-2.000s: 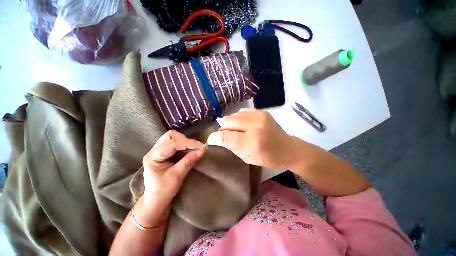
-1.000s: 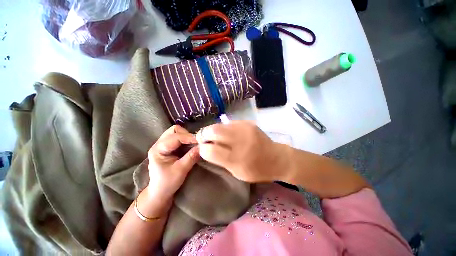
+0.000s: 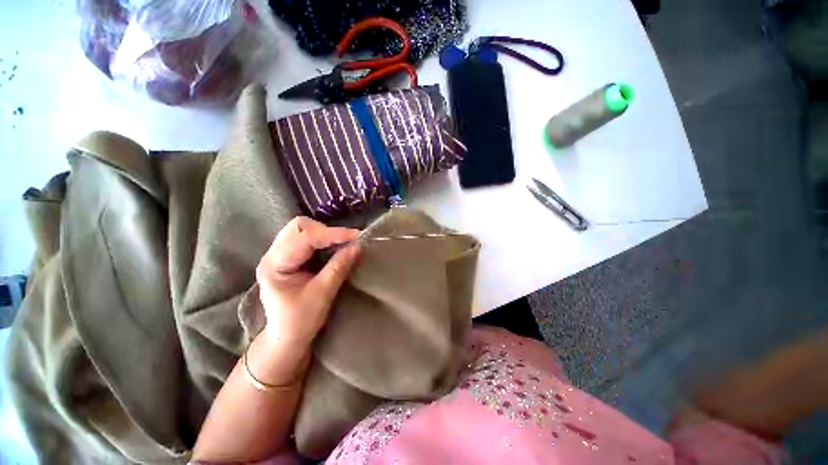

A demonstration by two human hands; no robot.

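The olive-brown garment (image 3: 390, 318) lies heaped over the table and my lap. My left hand (image 3: 313, 268) pinches its folded edge between thumb and fingers. A pale thread (image 3: 409, 237) runs from those fingertips to the right across the cloth, and a faint line of it shows beyond the thread snips (image 3: 557, 205). My right arm (image 3: 763, 390) is a blur at the lower right; the right hand itself is cut off by the picture's edge. No needle can be made out.
A striped maroon bundle (image 3: 318, 159) touches the cloth. Beyond are red-handled scissors (image 3: 377, 68), a black beaded heap (image 3: 318, 23) and a plastic bag (image 3: 182, 54). A black phone (image 3: 483, 123) and a grey-beige thread cone (image 3: 584, 118) lie right of the bundle. The table edge (image 3: 694, 195) curves at right.
My right hand has left the cloth edge and swung far to the right, out of the picture. The thread is now drawn out. My left hand still pinches the edge in nearly the same place.
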